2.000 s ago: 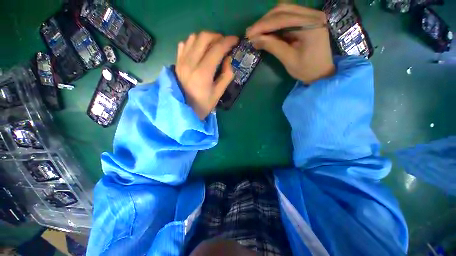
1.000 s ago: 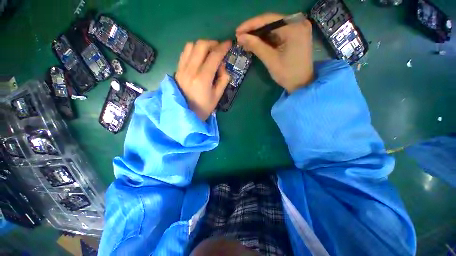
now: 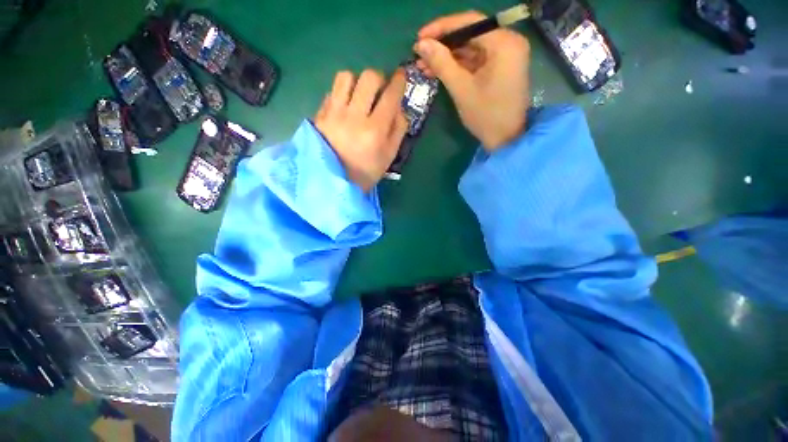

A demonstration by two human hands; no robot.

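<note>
An open black phone half-assembly [image 3: 418, 102] with a silvery inside lies slanted on the green bench in front of me. My left hand [image 3: 363, 121] is on its left side, fingers along the edge, holding it. My right hand [image 3: 478, 73] grips a thin dark pen-like tool [image 3: 471, 32] with a pale back end. The fingertips are at the phone's top end; the tool's tip is hidden by them. A small white strip [image 3: 393, 176] shows at the phone's lower end.
Open phones cluster at upper left [image 3: 177, 82], with a separate phone [image 3: 210, 164] near my left sleeve. Another [image 3: 581, 43] lies beyond my right hand, one more [image 3: 721, 22] at far right. A clear tray [image 3: 142, 285] is at left. A blue sleeve [image 3: 747, 255] shows at right.
The held phone now sits more upright and shows more silver, with a white strip at its lower end. The tool's pale end has tilted up. The view has shifted slightly.
</note>
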